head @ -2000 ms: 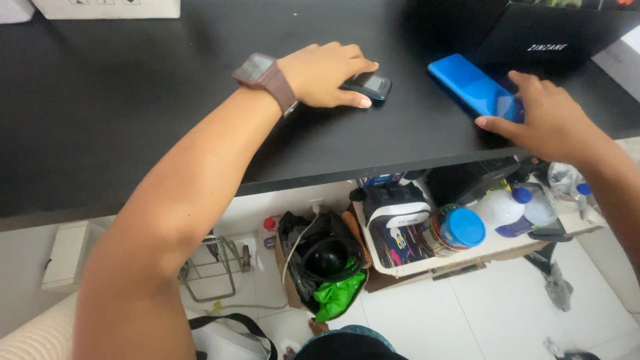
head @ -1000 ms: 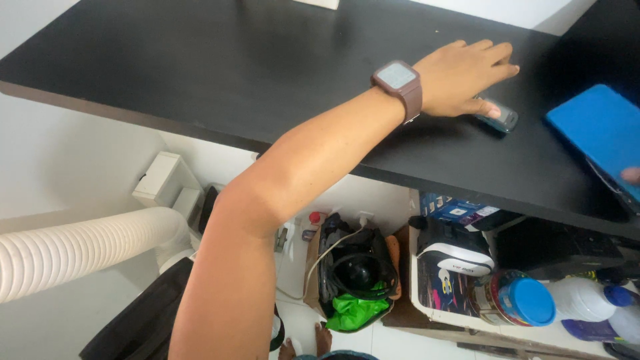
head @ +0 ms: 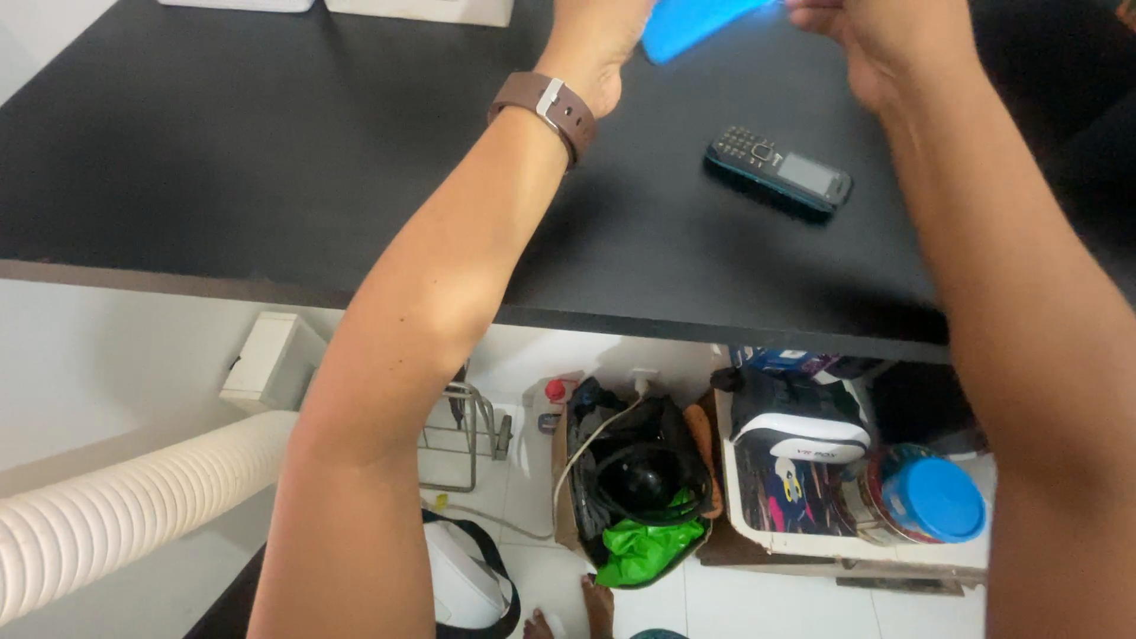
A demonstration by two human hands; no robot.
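A bright blue flat, slab-like object (head: 701, 27) shows at the top edge of the head view, between my two hands. My left hand (head: 603, 35), with a brown-strapped watch (head: 546, 111) at its wrist, is at the object's left side; its fingers are cut off by the frame. At the object's right end is my right hand (head: 887, 35), fingers curled and partly out of view, so its grip cannot be made out. Nearer the front edge, a dark keypad mobile phone (head: 781, 173) lies face up on the black tabletop (head: 222, 160), touched by neither hand.
White boxes (head: 422, 9) stand at the table's back left. Below the front edge are a ribbed white hose (head: 142, 506), a wire rack (head: 461, 435), a bag with black and green plastic (head: 652, 546), and a white bin (head: 799, 543) holding a VR headset (head: 799, 435) and a blue-lidded jar (head: 941, 499).
My left hand has let go of the keypad phone and moved away to the blue object. The blue object, earlier to the right of the phone, is now beyond it, between both hands.
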